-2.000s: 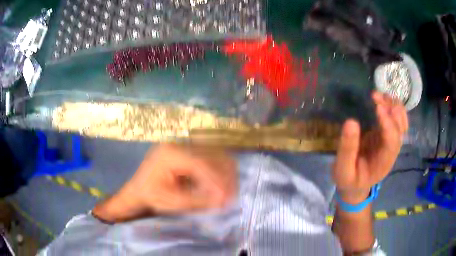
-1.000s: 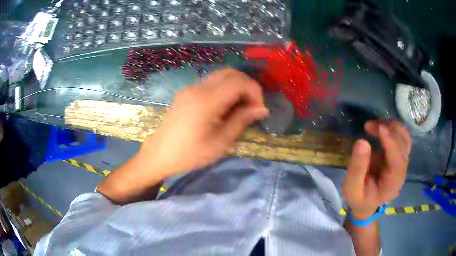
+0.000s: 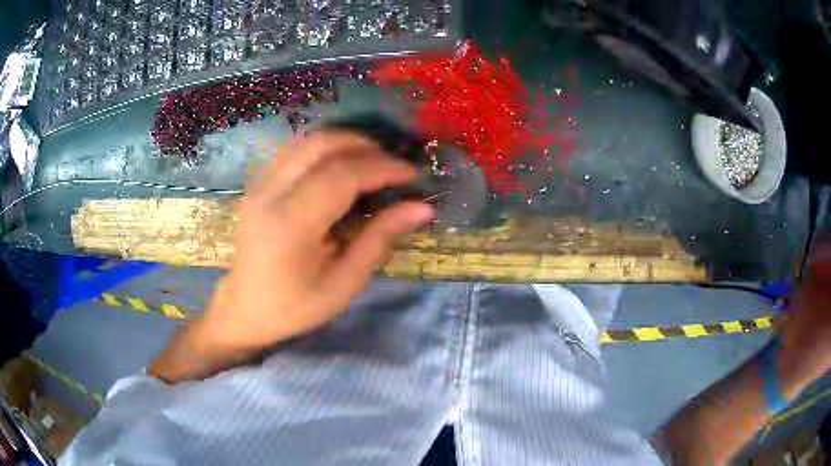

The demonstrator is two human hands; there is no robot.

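My left hand [image 3: 305, 237] is blurred above the bench's edge strip [image 3: 547, 259], its fingers curled and thumb extended just left of a round grey disc [image 3: 463, 189]. A thin silvery bit shows near the fingertips; whether they hold it cannot be told. My right hand [image 3: 811, 314] is blurred and cut off by the right edge, its fingers and any held thing hidden. A bright red pile of short strands [image 3: 478, 109] lies behind the disc. A maroon pile of small parts [image 3: 228, 109] lies left of it.
A clear blister tray [image 3: 228, 45] with silvery parts lies at the back left. A white bowl [image 3: 773, 146] of silvery grains stands at the right, beside a long black object [image 3: 683, 50]. Clear plastic with a white label [image 3: 20, 82] is at the left edge.
My left hand came up from below the bench edge over the strip, then shifted a little left. My right hand has moved right, away from the strip, to the picture's edge. The view has shifted.
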